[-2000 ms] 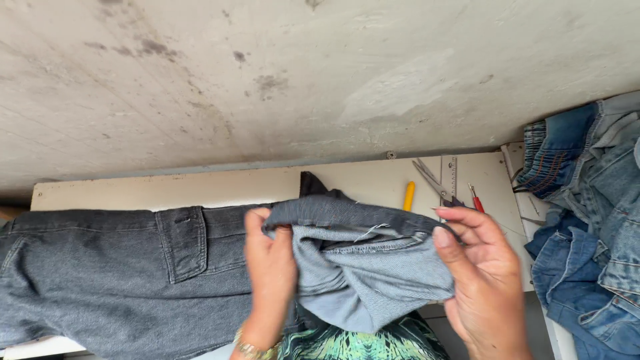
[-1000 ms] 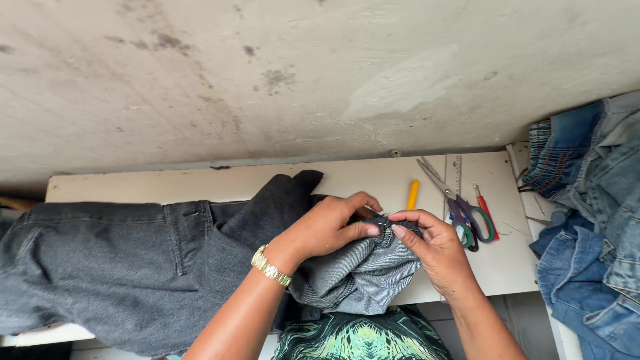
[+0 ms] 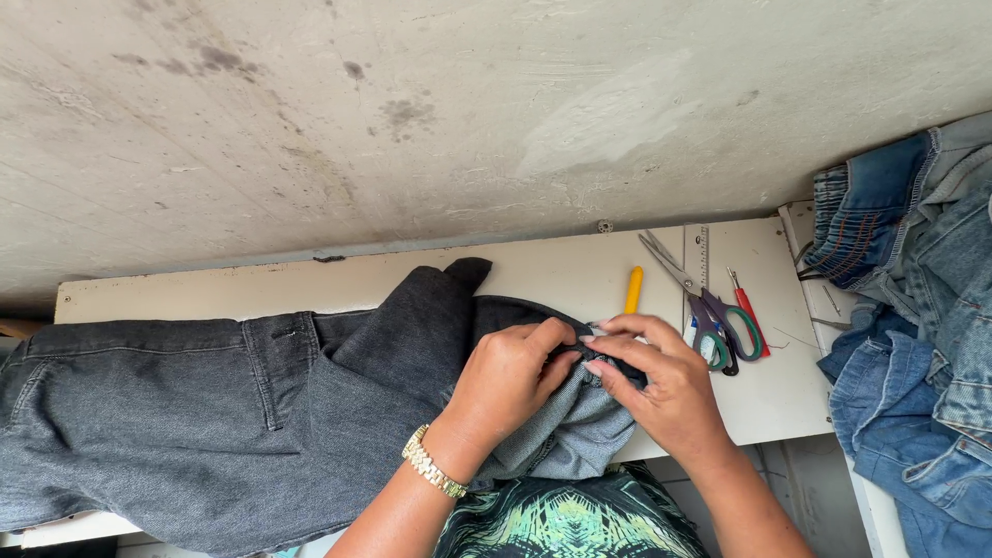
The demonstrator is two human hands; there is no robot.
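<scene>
Dark grey denim trousers [image 3: 178, 418] lie along the white table, a side pocket showing near their middle. At their right end the leg is partly turned to show its paler inside [image 3: 581, 442]. My left hand [image 3: 515, 372], with a gold-coloured bracelet or watch [image 3: 432, 461] at the wrist, pinches the dark edge of the leg between thumb and fingers. Close beside it, fingertips nearly touching, my right hand [image 3: 659, 372] pinches the same edge. What lies between the fingertips is mostly hidden.
Right of my hands lie a yellow marker-like tool [image 3: 634, 289], scissors [image 3: 701, 306] with purple and green handles, a clear ruler [image 3: 704, 256] and a red seam ripper [image 3: 749, 314]. Blue jeans [image 3: 922, 403] are heaped at the right. A stained wall [image 3: 465, 116] rises behind the table [image 3: 542, 263].
Two seconds ago my hands held the leg opening apart at both sides; they have come together on its edge. Dark cloth now folds up left of my left hand.
</scene>
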